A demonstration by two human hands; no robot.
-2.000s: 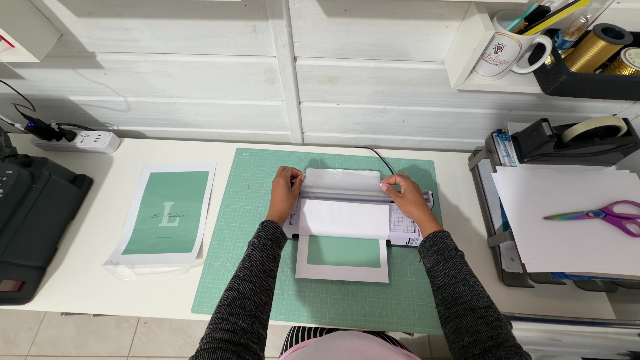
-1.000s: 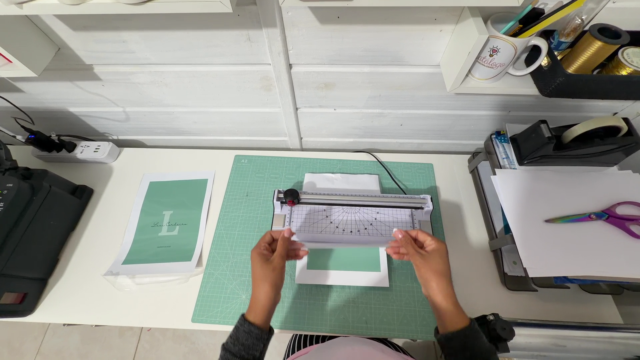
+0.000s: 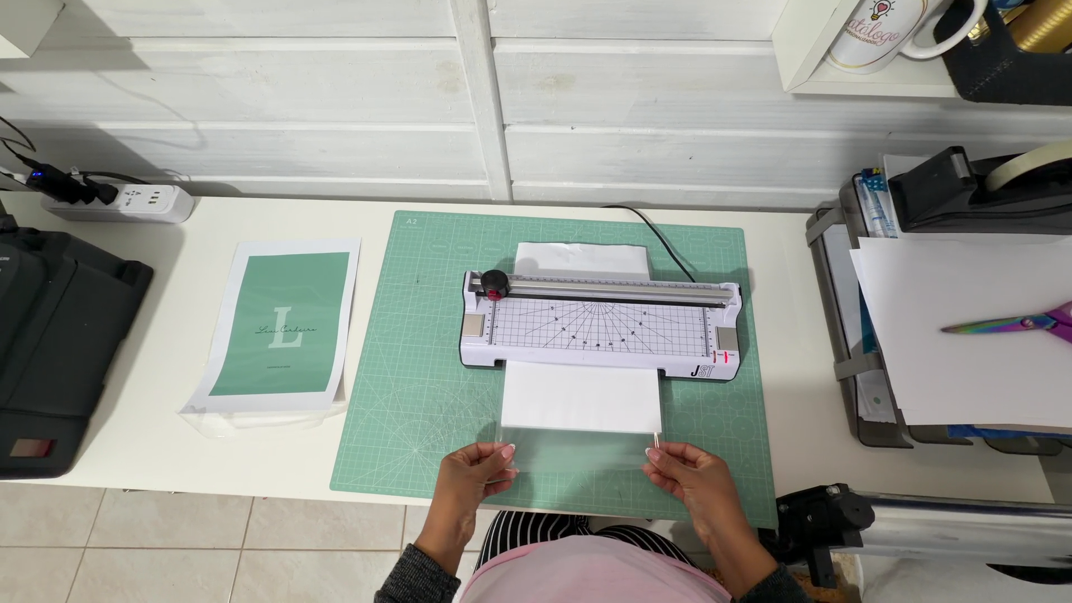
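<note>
A white laminator with a built-in rotary paper trimmer (image 3: 600, 327) lies on the green cutting mat (image 3: 419, 352). White paper (image 3: 582, 251) shows behind it. Another white sheet (image 3: 580, 398) sticks out from its near side, with clear plastic film (image 3: 578, 450) beyond that sheet's near edge. My left hand (image 3: 469, 479) pinches the left corner of the film between thumb and fingers. On the other side, my right hand (image 3: 691, 481) pinches its right corner. How the film and the sheet are joined cannot be told.
A green-and-white print (image 3: 289, 322) lies left of the mat, near a black machine (image 3: 67, 343) and a power strip (image 3: 159, 203). At right are a paper tray (image 3: 846, 360), white sheets (image 3: 946, 377), scissors (image 3: 1005, 323) and a tape dispenser (image 3: 950, 197). A black cable (image 3: 657, 234) runs behind the laminator.
Both hands have moved from the laminator to the mat's near edge. The green panel that showed in front of the laminator is out of sight; a white sheet shows there instead.
</note>
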